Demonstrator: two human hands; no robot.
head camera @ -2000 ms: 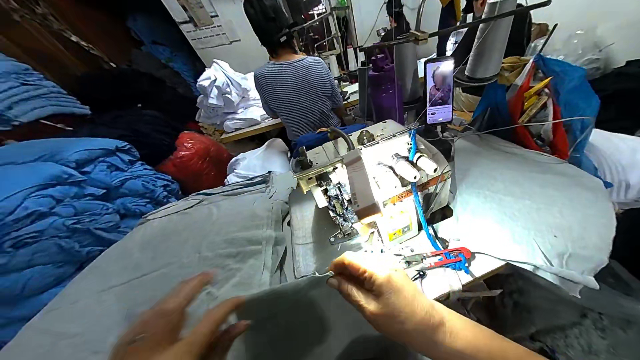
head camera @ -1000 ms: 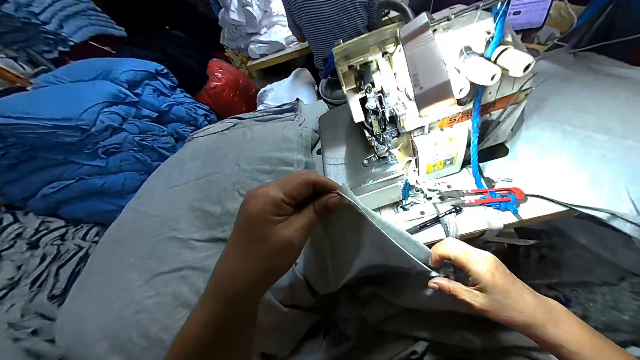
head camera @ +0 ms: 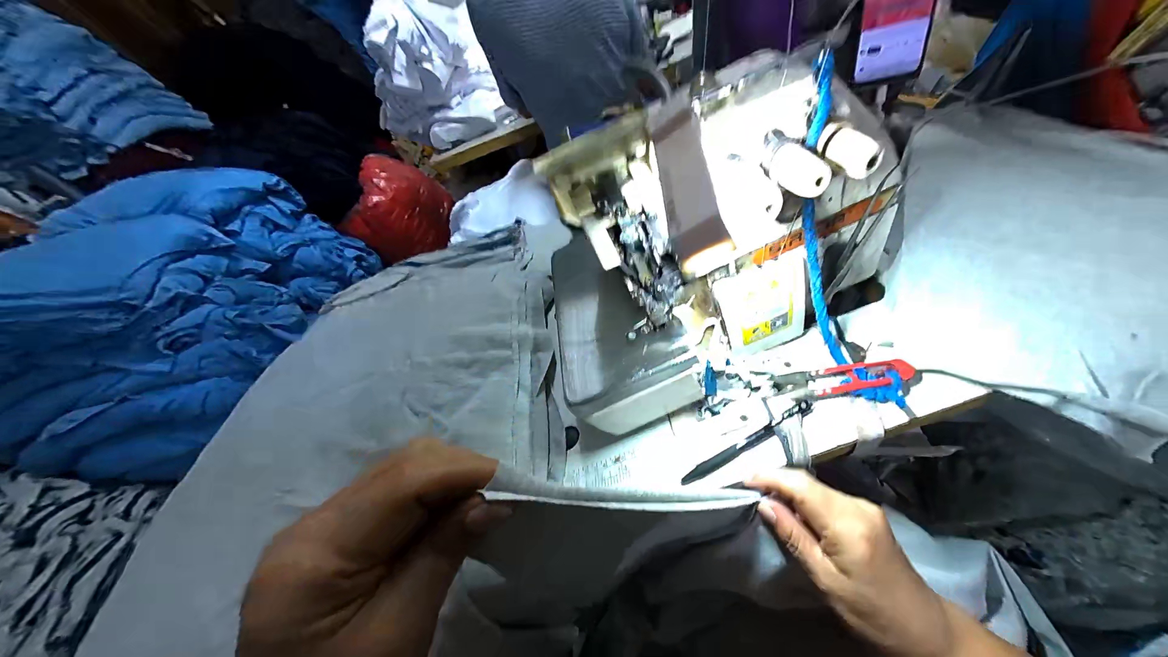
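My left hand [head camera: 374, 547] pinches the edge of a grey cloth [head camera: 611, 538] between thumb and finger. At the other end of that taut edge, my right hand [head camera: 849, 557] pinches the cloth the same way. The edge runs nearly level between them, just in front of an overlock sewing machine [head camera: 712, 210], and does not touch its needle area. Red-handled thread snips [head camera: 867, 376] tied with blue cord [head camera: 818, 274] lie right of the machine's plate. Black tweezers [head camera: 739, 452] rest on the table edge beyond the cloth.
More grey cloth spreads left [head camera: 392, 365] and right [head camera: 1031, 246] of the machine. Blue garments [head camera: 164, 319] are heaped at the left, near a red plastic bag [head camera: 399, 210]. White cloth [head camera: 433, 73] and a person's striped shirt [head camera: 566, 55] are behind. A phone [head camera: 894, 36] stands at the top right.
Two seconds ago my left hand was apart from the cloth edge, fingers spread; it now grips the edge. Since one second ago the edge has gone from slanting to nearly level. The view has shifted.
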